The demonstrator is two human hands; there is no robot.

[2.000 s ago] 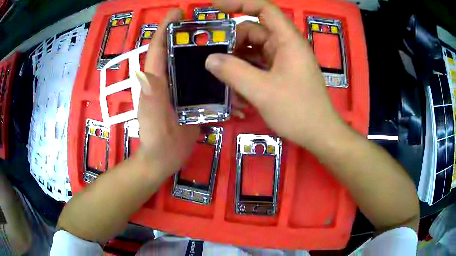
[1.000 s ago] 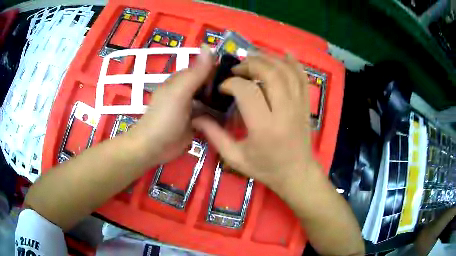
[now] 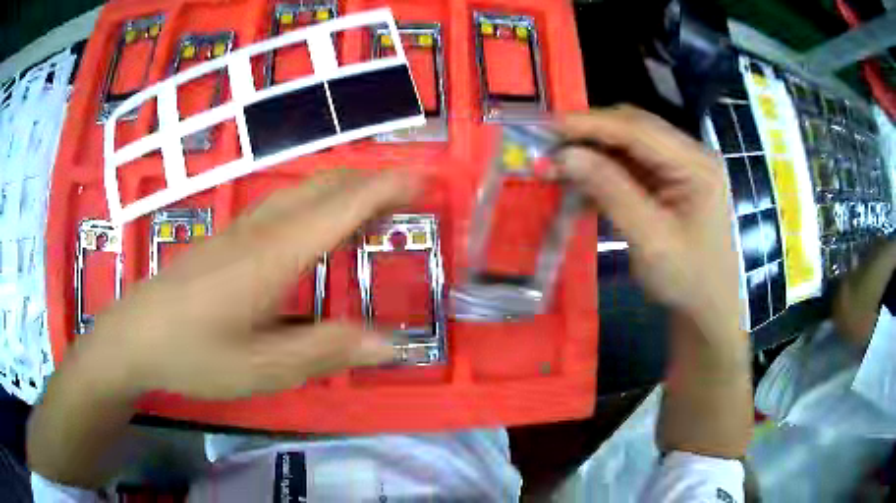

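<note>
My right hand (image 3: 644,192) pinches a silver frame (image 3: 516,221) by its top corner, above the right pockets of the red tray (image 3: 393,401). Red shows through its window; the frame is blurred and tilted. My left hand (image 3: 241,285) is blurred, fingers and thumb apart, holding nothing, with its thumb near the lower end of another silver frame (image 3: 401,285) in the tray. A die-cut pad sheet (image 3: 239,123) lies across the tray's upper left, with two black pads (image 3: 290,118) in its lower row and open cells elsewhere.
More frames (image 3: 508,67) sit in tray pockets. A white lattice pile (image 3: 29,216) is at left. Black-gridded sheets (image 3: 755,211) and a yellow-patched sheet (image 3: 786,187) are at right. Another person's arm (image 3: 865,285) shows at the right edge.
My hands have moved apart. The right hand now holds a frame with an open window at the right; the left is empty. The pad sheet's two black pads are now uncovered.
</note>
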